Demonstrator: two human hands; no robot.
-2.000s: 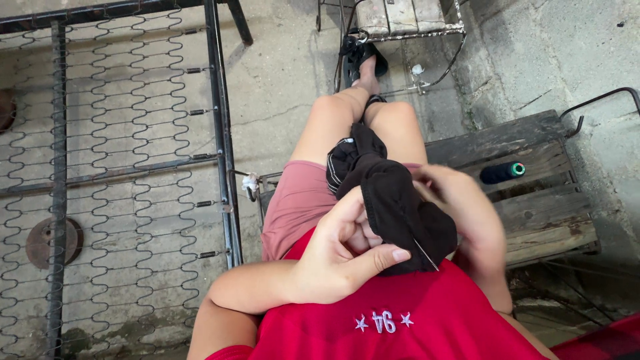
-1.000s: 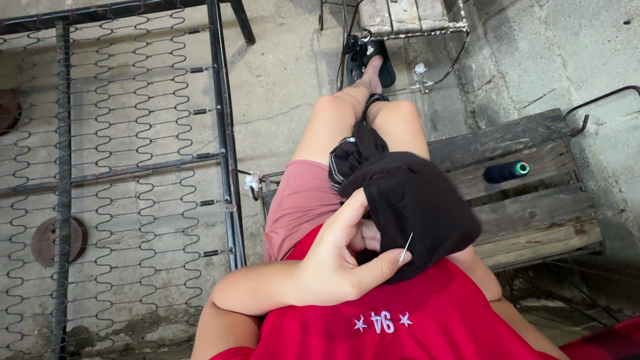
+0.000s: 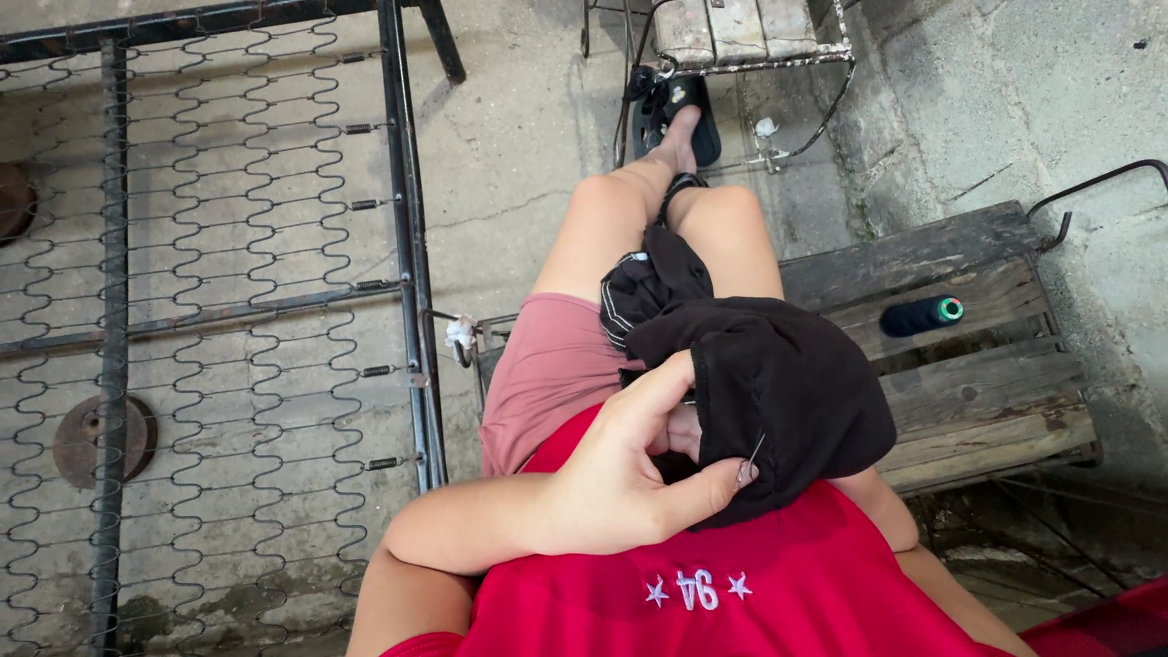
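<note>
My left hand (image 3: 639,470) holds the edge of a black cloth garment (image 3: 789,392), which lies gathered over my lap. Its thumb presses a thin sewing needle (image 3: 756,455) against the fabric. The garment covers my right hand; only the right forearm (image 3: 876,511) shows, coming out from under the cloth's lower right side. Farther up my thighs lies a bunched black part with white stitched lines (image 3: 616,310). A spool of dark thread (image 3: 922,315) lies on its side on the wooden bench to the right.
A slatted wooden bench (image 3: 981,388) stands at right, by a concrete wall. To the left is a metal frame with wire springs (image 3: 246,319), with round rusty discs beneath it. A slatted metal-framed chair (image 3: 735,35) stands past my sandalled feet.
My right hand showed beside the garment two seconds ago and is now hidden under it. The cloth has spread out over it. My left hand stays at the cloth's edge.
</note>
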